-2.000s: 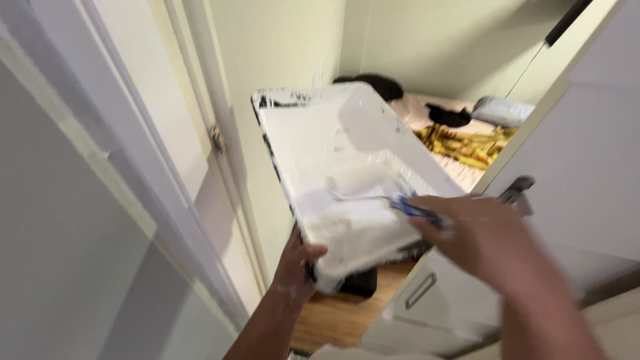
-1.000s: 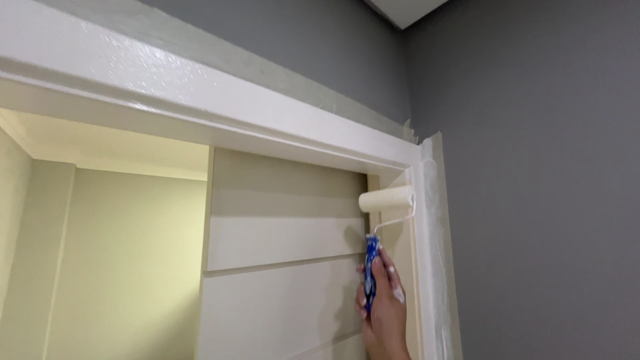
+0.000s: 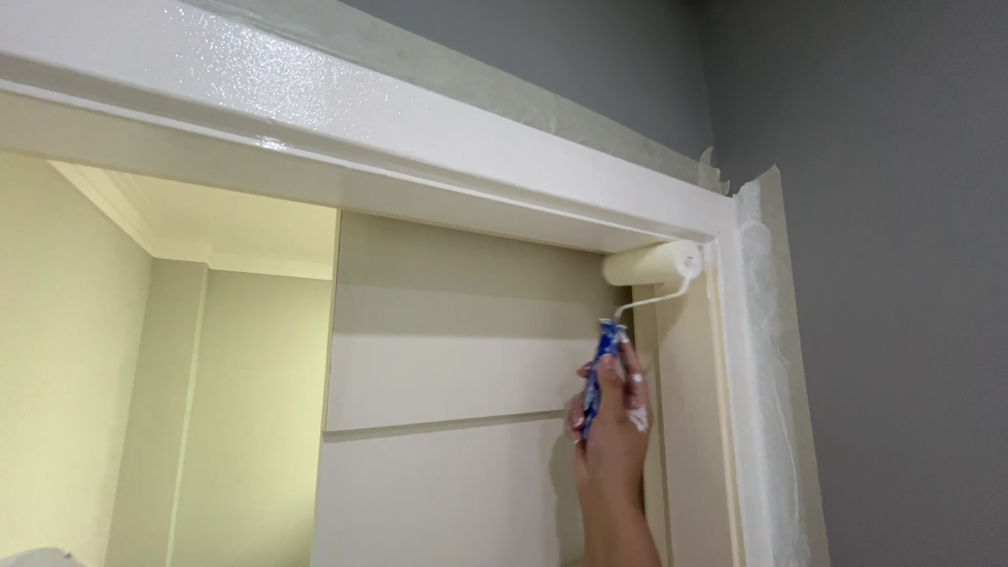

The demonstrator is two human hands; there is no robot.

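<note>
My right hand (image 3: 614, 409), spotted with white paint, grips the blue handle of a small paint roller (image 3: 650, 264). The roller's white sleeve lies at the upper right inner corner of a white door frame (image 3: 441, 138), against or just under the underside of its head. A bent white wire joins sleeve and handle. The wet-looking head of the frame shines at the upper left. Behind my hand stands a panelled white door (image 3: 449, 378). My left hand is out of view.
Masking tape (image 3: 551, 110) runs along the top of the frame, and a paint-smeared strip (image 3: 787, 378) down its right side, with loose ends at the corner. A grey wall (image 3: 906, 315) adjoins at right. A pale room shows through the opening at left.
Two seconds ago the roller was over a white paint tray held in my left hand; the view has since swung up to the frame. Since one second ago, the roller has risen to the corner.
</note>
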